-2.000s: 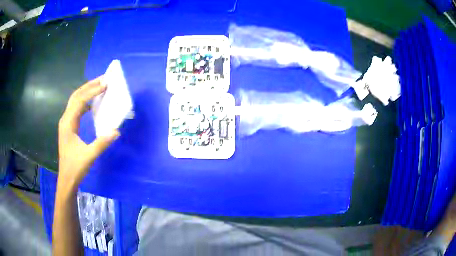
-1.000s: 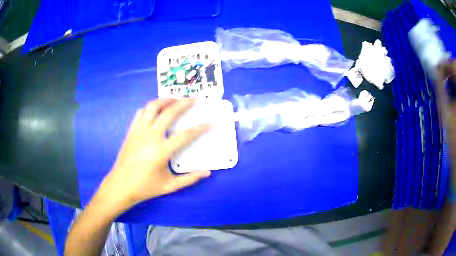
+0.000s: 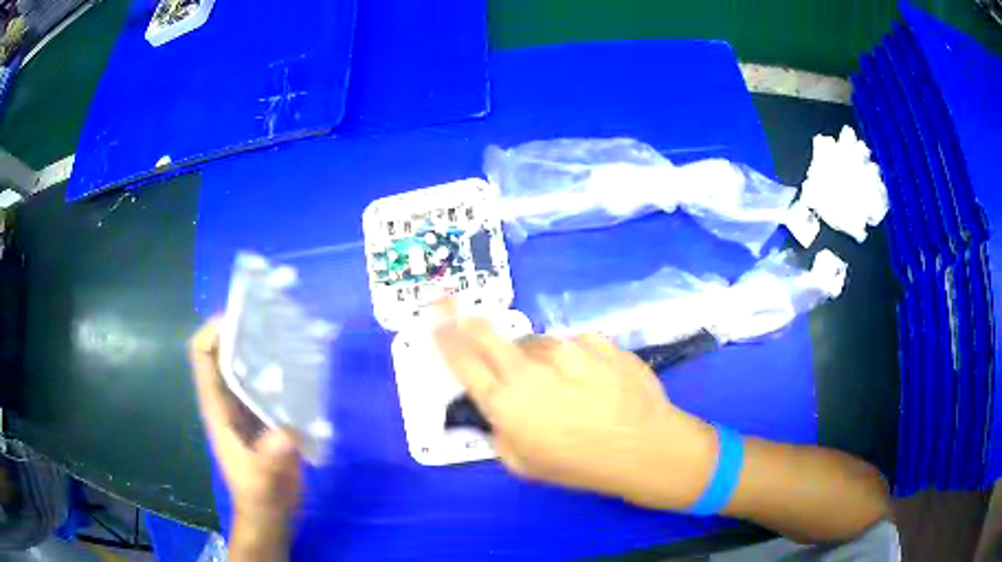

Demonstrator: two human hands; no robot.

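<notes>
My left hand (image 3: 255,474) holds a white top cover (image 3: 277,357), tilted with its inner side showing, left of the units. My right hand (image 3: 599,417) is closed on a black-handled tool (image 3: 679,351) over the lower unit. That unit has a plain white cover (image 3: 423,406) on it, partly hidden by the hand. The upper housing (image 3: 437,250) is open, with a green circuit board and small parts showing. Clear plastic bags around white cords run right from the upper (image 3: 626,181) and lower (image 3: 626,311) units.
The units lie on a blue sheet (image 3: 659,439). A white crumpled bundle (image 3: 844,184) lies at the right, beside stacked blue sheets (image 3: 939,329). More blue sheets (image 3: 236,88) are at the upper left, with another open unit (image 3: 176,17) at the top edge. A green surface (image 3: 615,22) runs behind.
The cover was placed on the lower unit. My left hand has moved left and holds another cover. My right hand has come in from the right with the black-handled tool.
</notes>
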